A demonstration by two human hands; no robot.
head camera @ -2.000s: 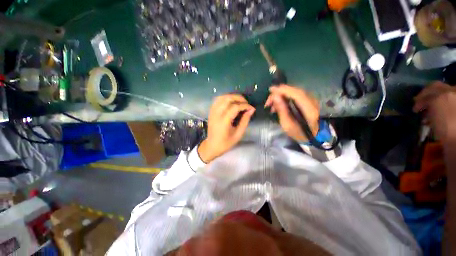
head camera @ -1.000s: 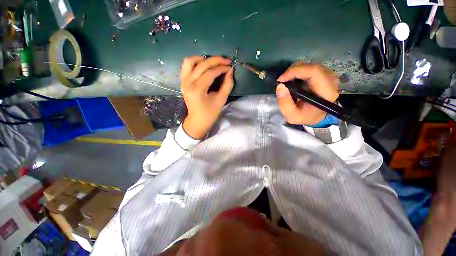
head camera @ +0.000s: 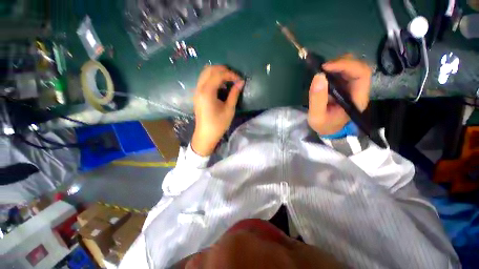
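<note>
My right hand [head camera: 340, 94] holds a soldering iron [head camera: 344, 97] like a pen. Its coppery tip points up and away over the green mat, apart from my left hand. My left hand [head camera: 215, 105] is at the bench's front edge with thumb and forefinger pinched together. The view is blurred, and I cannot tell whether a tiny part is between the fingertips. A clear blister tray [head camera: 173, 23] of small dark parts lies at the back. Loose small parts [head camera: 184, 51] lie just in front of it. A thin wire [head camera: 152, 102] runs from the left toward my left wrist.
A masking tape roll [head camera: 97, 85] and a small clear bag [head camera: 90, 38] are on the left. Black-handled scissors [head camera: 400, 52] and a white cable with a round white piece [head camera: 418, 26] are on the right. Blue bins [head camera: 107, 144] and cartons [head camera: 113, 231] are below the bench.
The soldering iron's tip has moved from beside my left fingertips up and away to the right. The view has shifted, showing more of the tray. The other person's arm at the right is out of view.
</note>
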